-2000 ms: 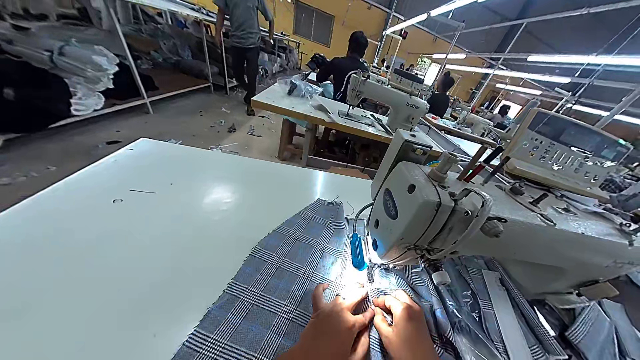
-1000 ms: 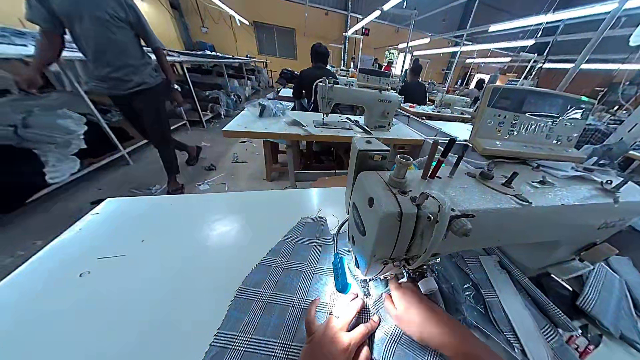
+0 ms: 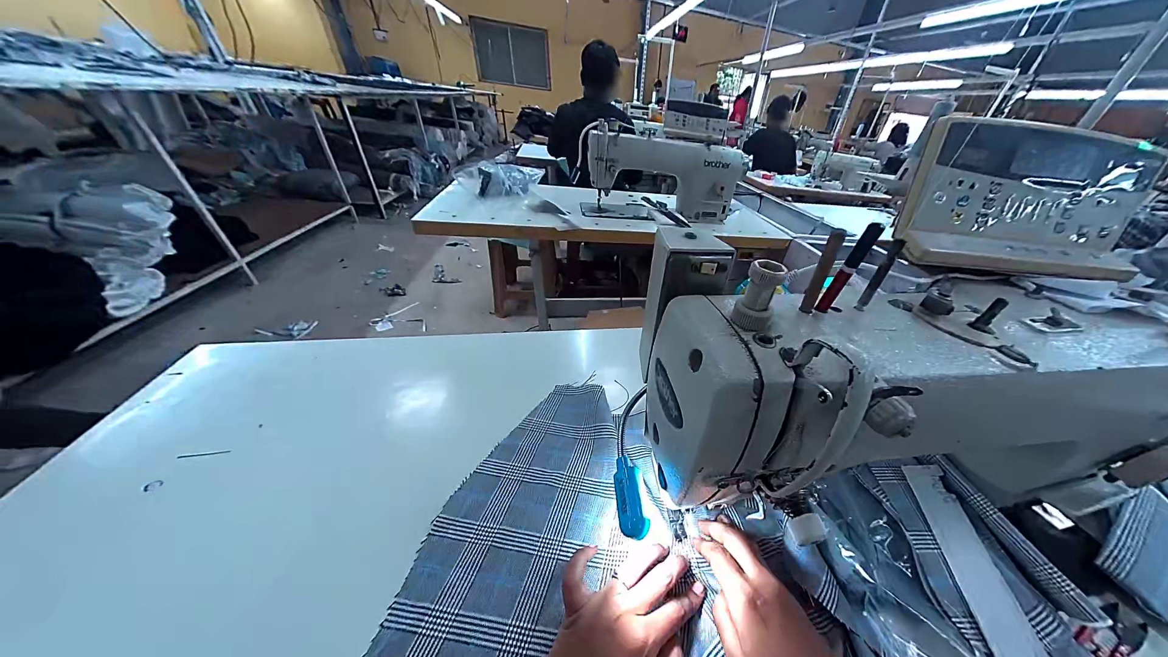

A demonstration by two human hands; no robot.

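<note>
Grey checked fabric (image 3: 511, 511) lies on the white table under the head of an industrial sewing machine (image 3: 712, 392). My left hand (image 3: 625, 598) rests on the cloth just in front of the needle area, fingers spread and pressing down. Close beside it, my right hand (image 3: 753, 593) lies on the fabric with its fingertips by the presser foot (image 3: 684, 525). Whether its fingers pinch the cloth is not plain. A blue lamp (image 3: 630, 497) on a bent stalk lights the spot. The needle itself is hard to make out.
The white tabletop (image 3: 274, 465) bears a loose thread (image 3: 203, 453). More checked pieces and clear plastic (image 3: 876, 557) lie right of the machine. A control panel (image 3: 1031, 196) stands on top. Ahead are another sewing machine (image 3: 666, 169) and seated people; shelves (image 3: 182, 82) with bundles run along the left.
My right hand has come back from beside the machine head to lie near my left hand. The person walking at the left is out of view.
</note>
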